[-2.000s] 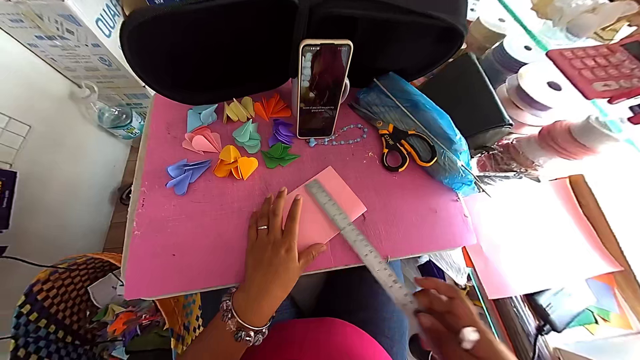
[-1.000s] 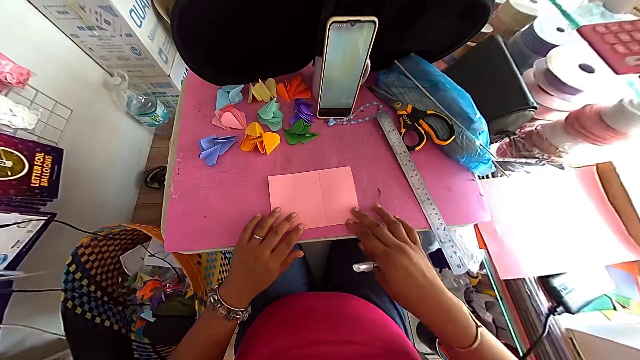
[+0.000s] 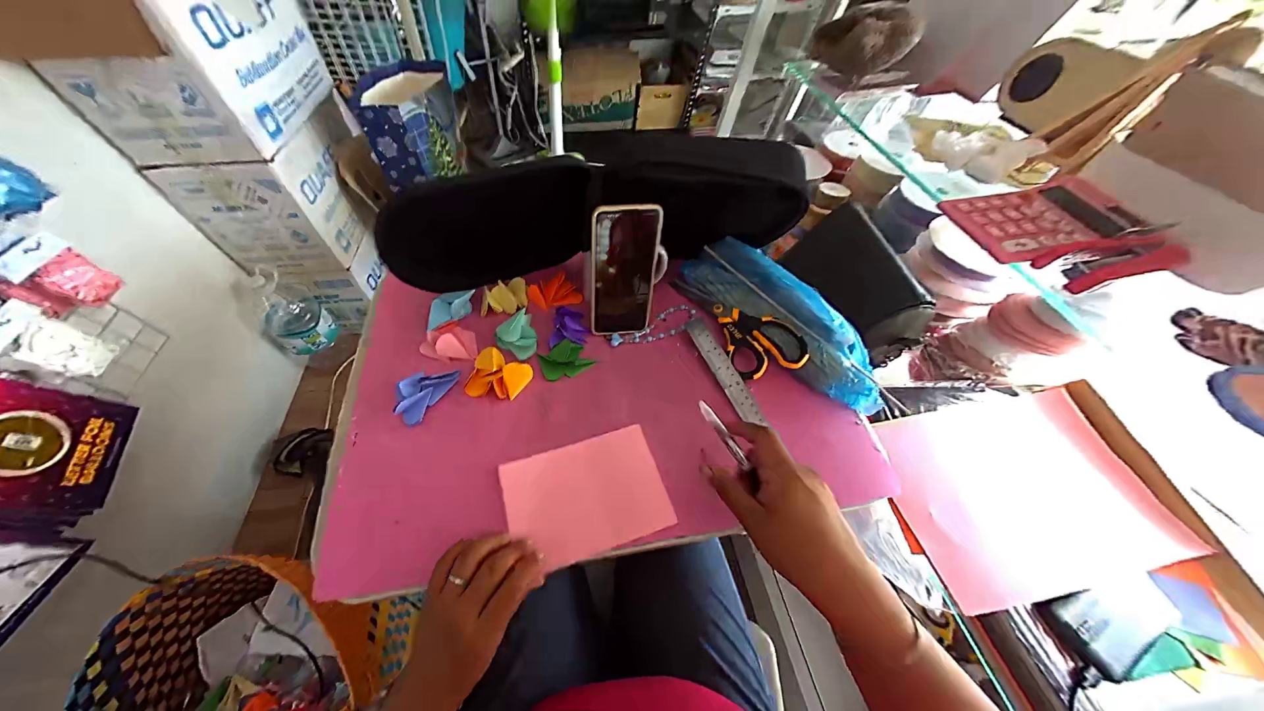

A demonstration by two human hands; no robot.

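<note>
A sheet of light pink paper [image 3: 588,494] lies on the pink tabletop [image 3: 425,513] near its front edge. My left hand [image 3: 486,583] rests its fingertips on the paper's lower left corner. To the right of the paper, my right hand [image 3: 775,489] holds a pen [image 3: 726,435] with its tip pointing up and away. A metal ruler [image 3: 724,370] lies just beyond that hand, its near end by my fingers. Yellow-and-black scissors [image 3: 758,341] are beside the ruler. Several folded paper pieces in various colours, one of them orange [image 3: 499,375], lie at the back left of the table.
A phone [image 3: 626,269] stands upright against a black case [image 3: 484,222]. Blue beads [image 3: 657,331] lie by its base. A blue plastic package [image 3: 790,316] is at the back right. A woven basket [image 3: 188,602] stands at lower left; pink sheets [image 3: 1027,504] lie on the right.
The ruler, held over the paper two seconds ago, lies at the right. My right hand has left the paper's edge, where it was one second ago, and moved right. The view now takes in more background.
</note>
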